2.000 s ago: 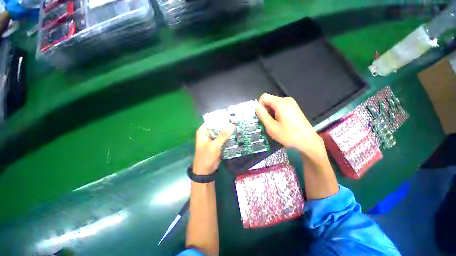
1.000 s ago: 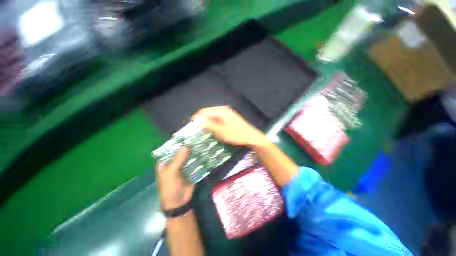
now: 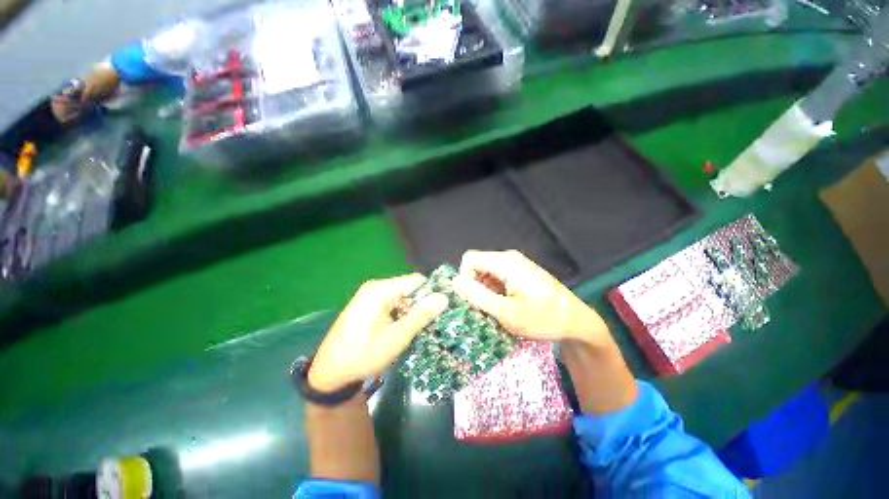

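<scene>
Both hands hold a green PCB panel (image 3: 456, 341) above the bench, at its far edge. My left hand (image 3: 366, 336) grips its left corner with thumb on top. My right hand (image 3: 526, 300) grips its upper right side, fingers curled and partly hidden. A pink-red bubble bag (image 3: 515, 398) lies just below and right of the panel, partly covered by it. The black divided tray (image 3: 619, 200) lies beyond my hands, and both its bays look empty.
Another bubble bag (image 3: 673, 307) lies at right with small green boards (image 3: 739, 278) beside it. Clear trays (image 3: 336, 102) and a black bin with boards (image 3: 448, 63) stand across the line. A carton (image 3: 860, 210) is at far right. Another person's hand (image 3: 97, 86) shows upper left.
The view has shifted, showing more of the far side and the yellow-white spool. The panel is turned and held corner-up, with both hands now close together at its top.
</scene>
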